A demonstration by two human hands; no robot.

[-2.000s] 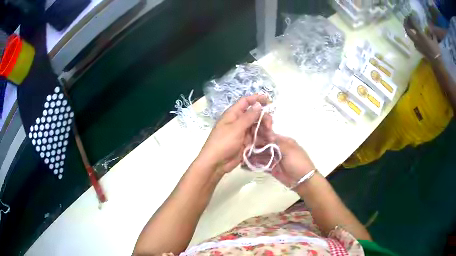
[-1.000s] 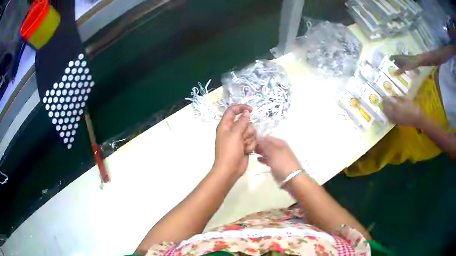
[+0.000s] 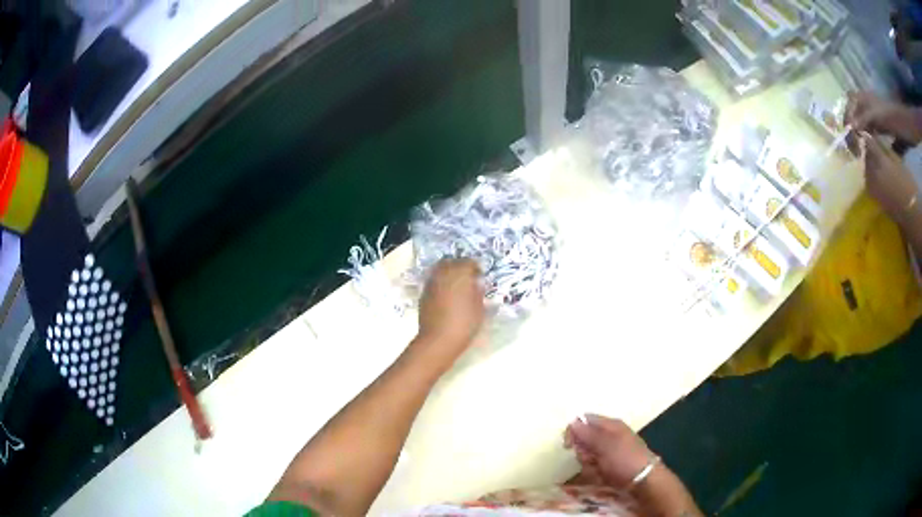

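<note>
A clear plastic bag (image 3: 505,237) full of tangled white cords lies open on the bench ahead. My left hand (image 3: 452,303) is at the bag's near left side, its fingertips hidden among the plastic and cords, so its hold cannot be told. A loose tuft of white cords (image 3: 369,265) lies left of the bag. My right hand (image 3: 610,449) is low by the bench's near edge with curled fingers. A small pale spot shows at its fingertips, too small to identify.
A second bag of cords (image 3: 652,131) lies farther back. Printed retail boxes (image 3: 773,227) lie at right, with piled boxes (image 3: 763,35) behind. Another person's hands (image 3: 880,126) are at far right. A red-handled tool (image 3: 190,399) and dotted black sheet (image 3: 89,338) are at left.
My hands have separated. My left hand has moved to the bag, my right hand down toward the bench edge. The white cord between my hands two seconds ago no longer shows there.
</note>
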